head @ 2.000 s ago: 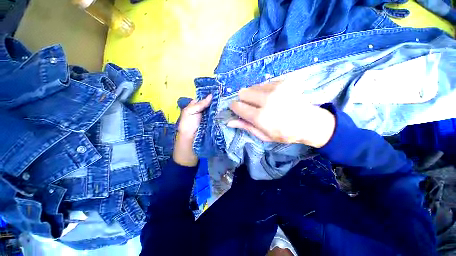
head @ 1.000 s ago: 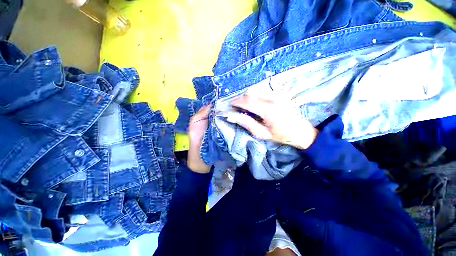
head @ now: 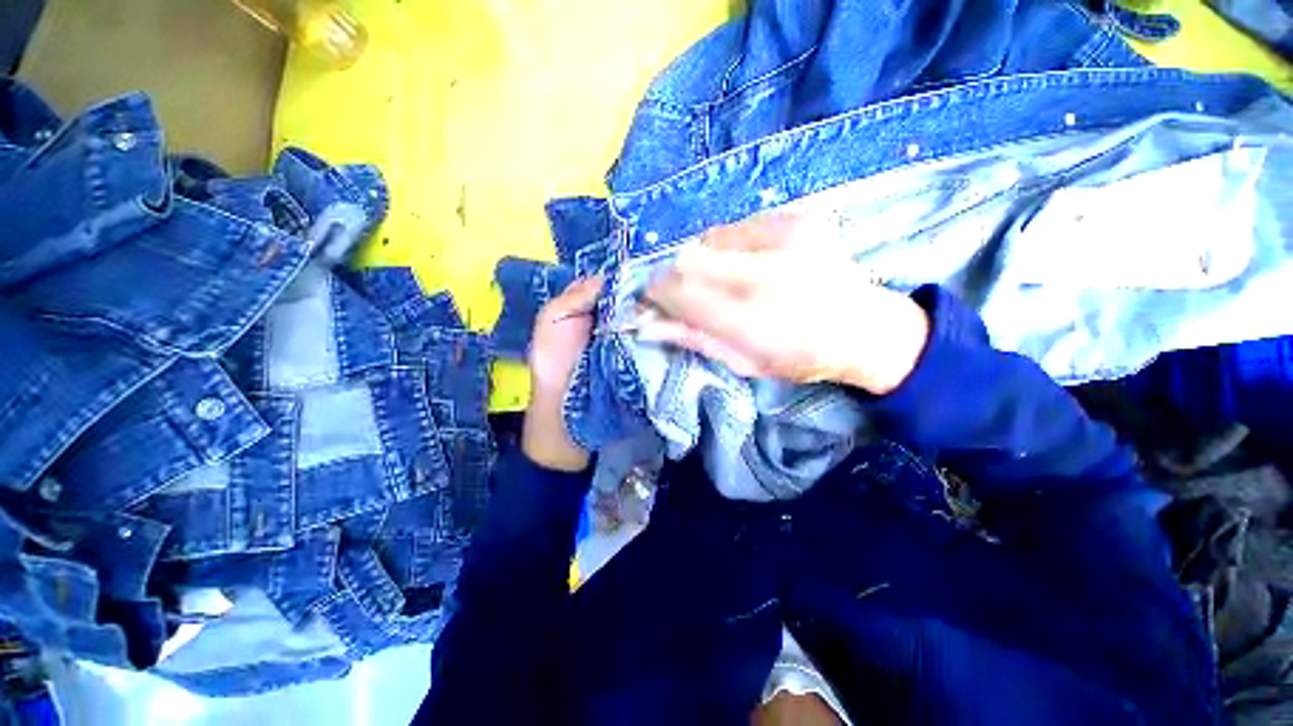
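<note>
A blue denim jacket (head: 908, 149) lies over the yellow tabletop and my lap, its pale inside face partly up, with silvery buttons along the placket. My left hand (head: 567, 341) grips the jacket's stitched edge at its left end, fingers partly hidden by the cloth. My right hand (head: 780, 305) lies on the pale inside face close beside the left hand, fingers bent toward the seam. The right hand is bright and blurred; whether it holds snips or cloth cannot be told.
A pile of denim jackets (head: 185, 284) is heaped at the left. The yellow tabletop (head: 440, 128) shows behind it. A clear yellowish object (head: 329, 31) is at the top left. Dark grey-brown garments (head: 1241, 553) lie at the lower right. Thread clippings lie on my dark clothes.
My left hand has turned and its fingers have moved further behind the jacket edge. Small denim flaps now stick out left of it. My right hand has shifted slightly over the seam.
</note>
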